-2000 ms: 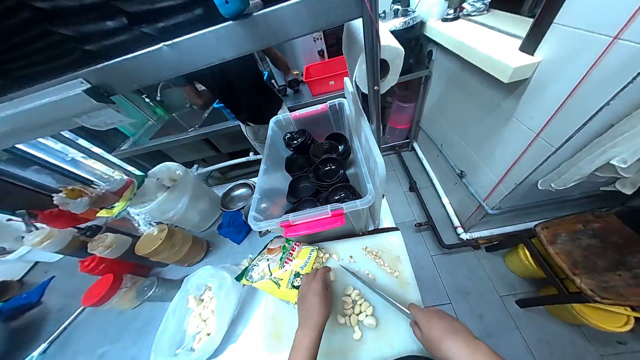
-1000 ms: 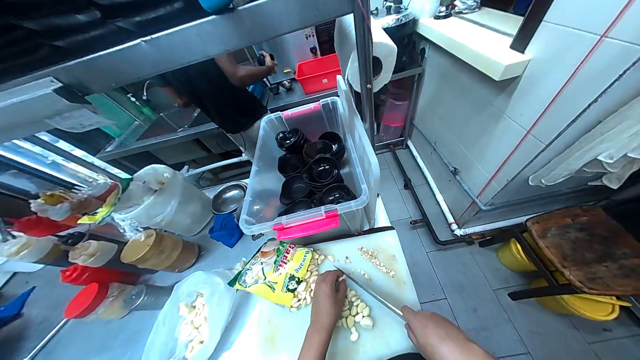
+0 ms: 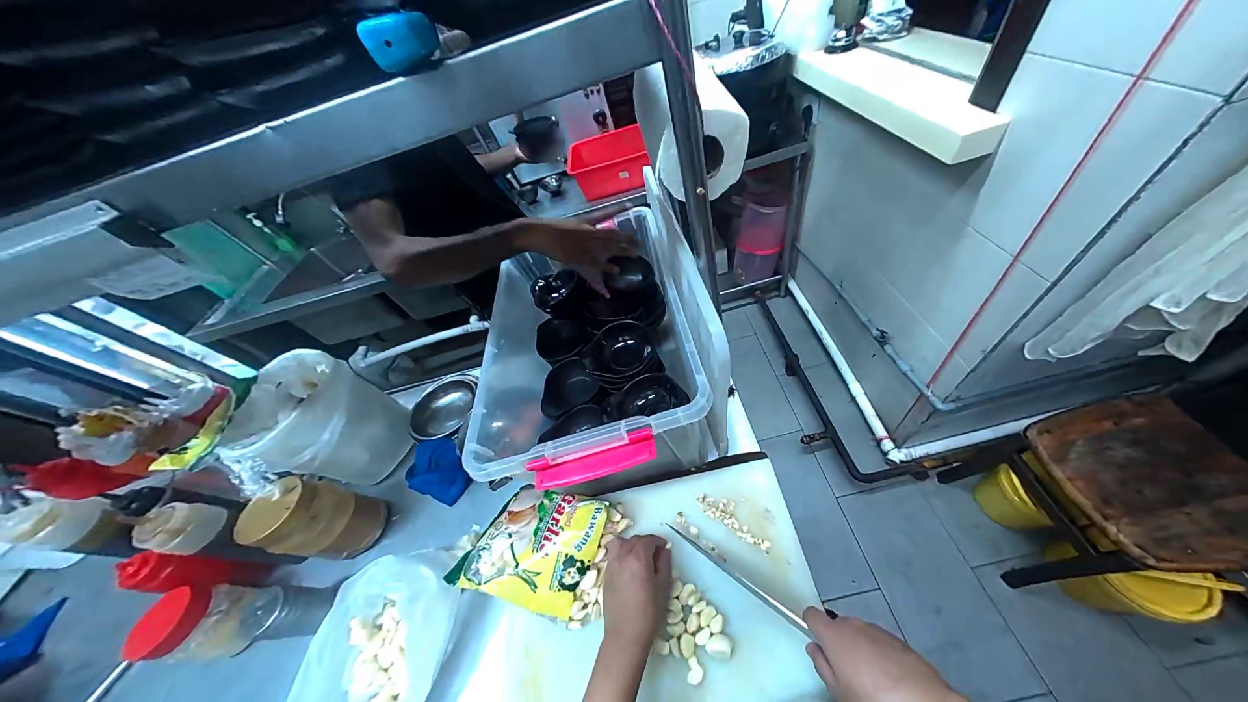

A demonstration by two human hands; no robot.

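My right hand (image 3: 858,648) is closed on the handle of a kitchen knife (image 3: 741,581), whose blade slants up and left over a white cutting board (image 3: 770,634). On the board, my left hand (image 3: 636,585) has its fingers bent down beside the blade tip; whether a clove is under them is hidden. Peeled garlic cloves (image 3: 694,624) lie between the hands, and chopped garlic (image 3: 731,519) lies beyond the blade. A yellow and green garlic bag (image 3: 536,556) touches the board left of my left hand, with cloves spilling at its side.
Behind the board stands a clear plastic bin (image 3: 497,390) of black bowls (image 3: 570,385), another person's hand (image 3: 585,244) reaching into it. Left are a plastic bag of garlic (image 3: 322,634), a metal bowl (image 3: 444,408), a blue cloth (image 3: 439,472) and a red-lidded jar (image 3: 168,624). A wooden stool (image 3: 1141,478) stands right.
The other person's arm now extends into the bin of black bowls; before, it was behind the bin. My hands stay at the board with the knife in my right hand.
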